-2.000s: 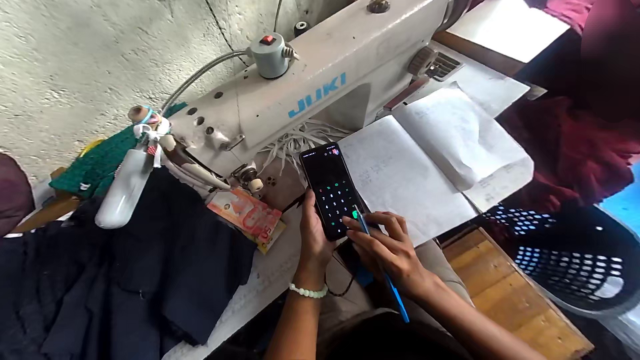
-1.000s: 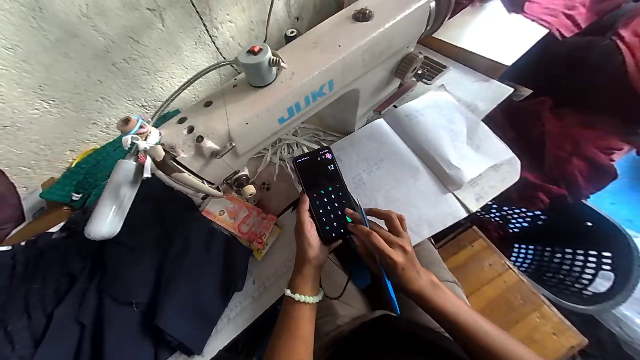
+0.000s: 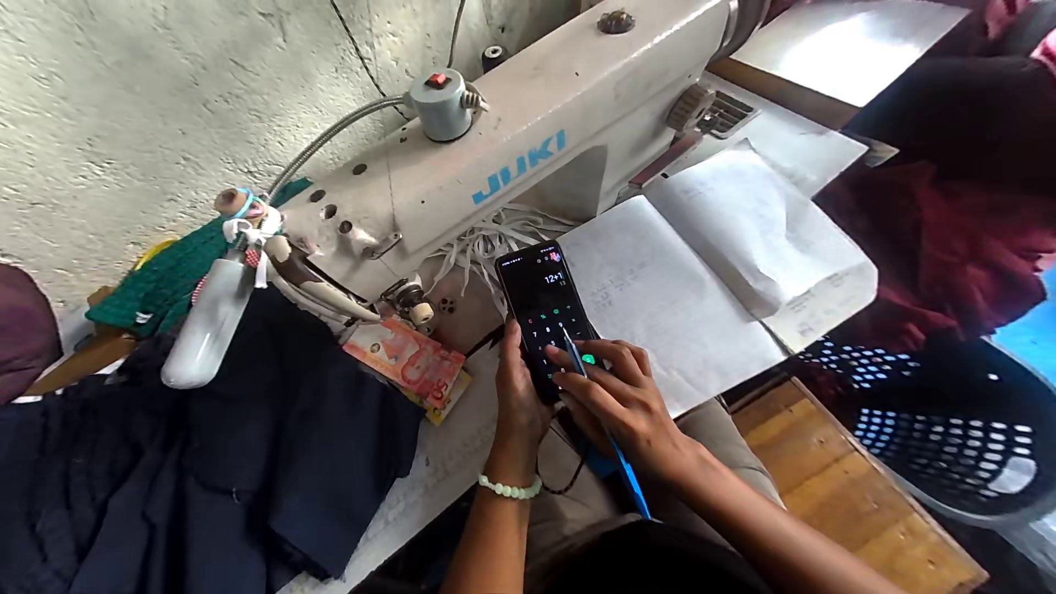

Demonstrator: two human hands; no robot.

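Note:
My left hand (image 3: 521,384), with a pale bead bracelet (image 3: 509,487) at the wrist, holds a black smartphone (image 3: 536,289) whose screen shows a calculator keypad. My right hand (image 3: 623,396) is over the phone's lower part, fingertips at the keys, with a blue pen (image 3: 623,470) held between its fingers. Behind the phone stands a Juki sewing machine (image 3: 528,132). An open notebook (image 3: 660,289) with handwriting lies to the right of the phone. Left of the phone, banknotes (image 3: 408,359) rest by the machine's needle end.
Dark cloth (image 3: 206,462) covers the left side. A white tube lamp (image 3: 208,326) hangs above it. White strips (image 3: 487,239) lie under the machine arm. A perforated plastic basket (image 3: 949,445) and a wooden surface (image 3: 850,478) are at the lower right, near dark red cloth (image 3: 949,239).
The calculator display shows more entered characters than a second ago. My right fingers have shifted slightly over the keypad, and the pen's upper part now crosses the phone. My left hand still holds the phone.

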